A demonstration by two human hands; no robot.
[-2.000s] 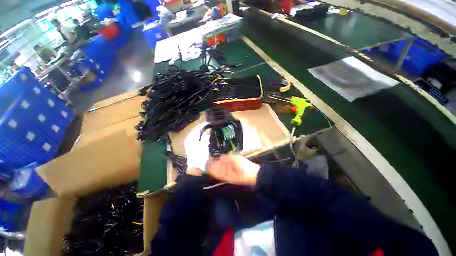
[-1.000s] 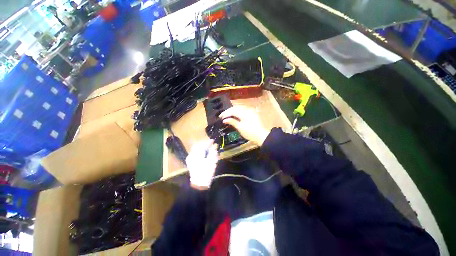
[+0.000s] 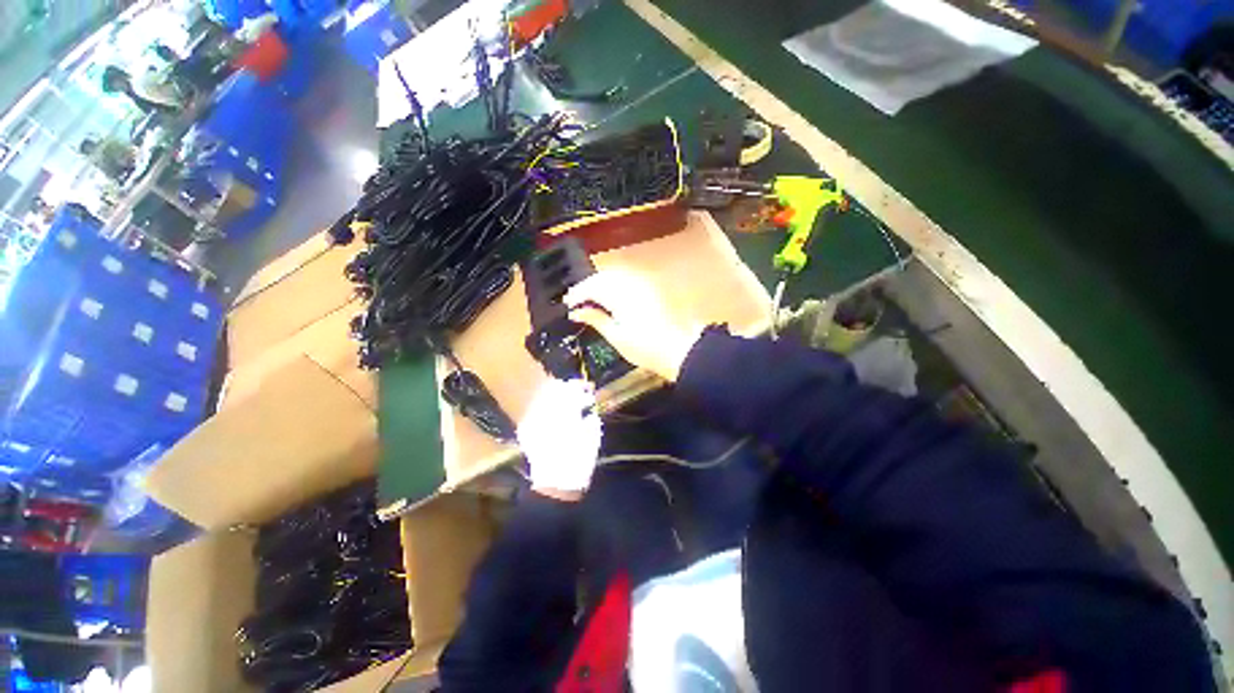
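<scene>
A black housing [image 3: 552,278] with a row of openings lies on a pale tan tray [image 3: 717,275]. A small green circuit board [image 3: 600,358] shows at its near end, with a thin yellow wire beside it. My bare right hand [image 3: 633,320] rests over the housing's right side, fingers on it. My white-gloved left hand [image 3: 559,433] is at the near end of the housing, fingertips close to the wire; whether it pinches the wire cannot be told. A small black coiled cord [image 3: 476,404] lies on the tray to the left.
A heap of black cords [image 3: 440,237] lies behind left, beside a dark red bin [image 3: 616,233] of black pieces. A yellow-green gun [image 3: 805,217] lies right of the tray. An open carton [image 3: 203,596] of cords is at lower left. A white-grey sheet [image 3: 904,52] lies on the green belt.
Over two seconds the housing has gone from blurred and raised near my hands to lying on the tray. My right hand has moved from its near end onto its side. The view has shifted slightly.
</scene>
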